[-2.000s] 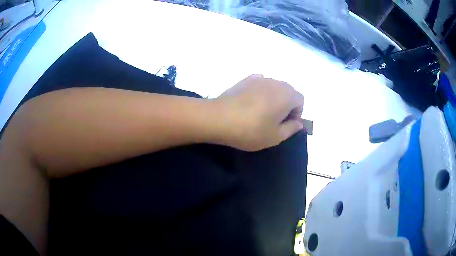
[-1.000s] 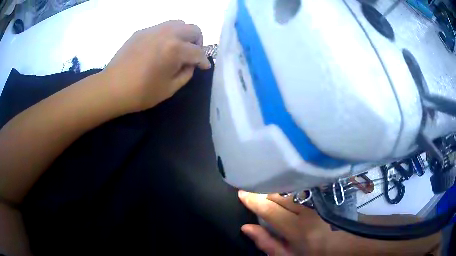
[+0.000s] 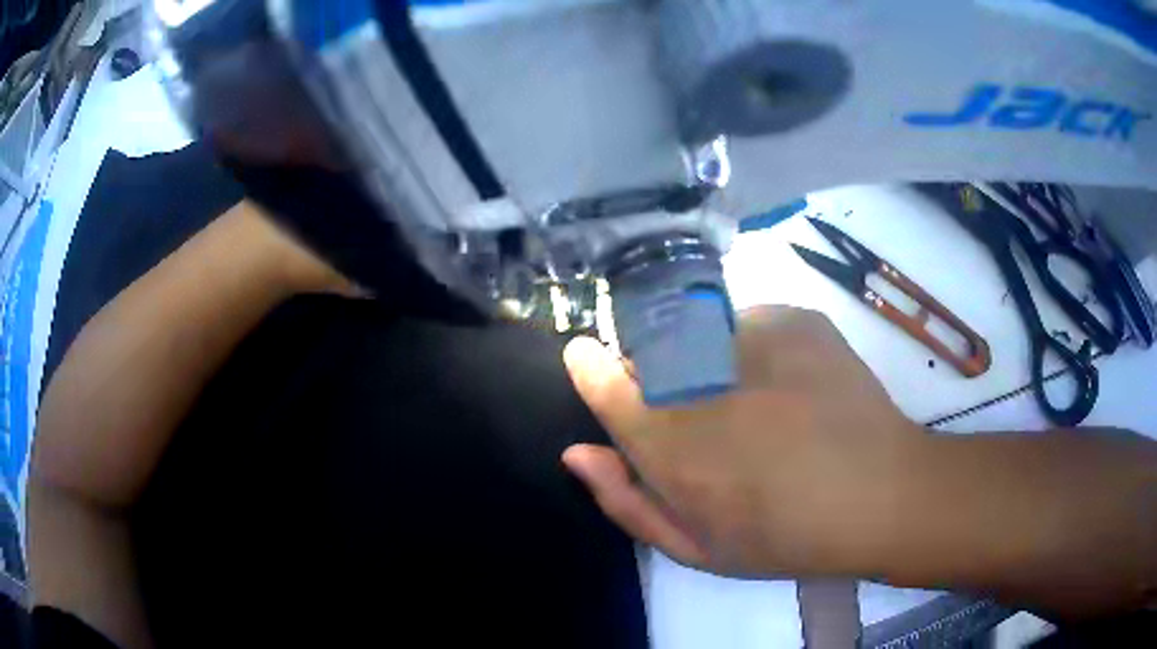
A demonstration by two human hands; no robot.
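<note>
Black fabric [image 3: 381, 469] lies on the white machine table, with its right edge near my right hand. My right hand [image 3: 761, 444] rests at that edge beside the lit presser foot [image 3: 577, 304], fingertip close to the foot, thumb and finger apart, gripping nothing. A grey-blue cylinder [image 3: 681, 336] under the machine head covers part of this hand. My left forearm [image 3: 165, 342] reaches over the fabric from the left; the left hand is hidden behind the machine head [image 3: 558, 102].
Orange-handled snips [image 3: 907, 304] and black-handled scissors [image 3: 1034, 304] lie right of the needle, with other dark tools further right. A grey metal strip [image 3: 831, 615] and a ruled strip [image 3: 939, 624] are at the front edge. The machine arm with "JACK" lettering [image 3: 1028, 114] spans the top right.
The view has swung right and closer to the needle area. My right hand, out of view at first, now shows by the presser foot; my left hand has become hidden behind the head.
</note>
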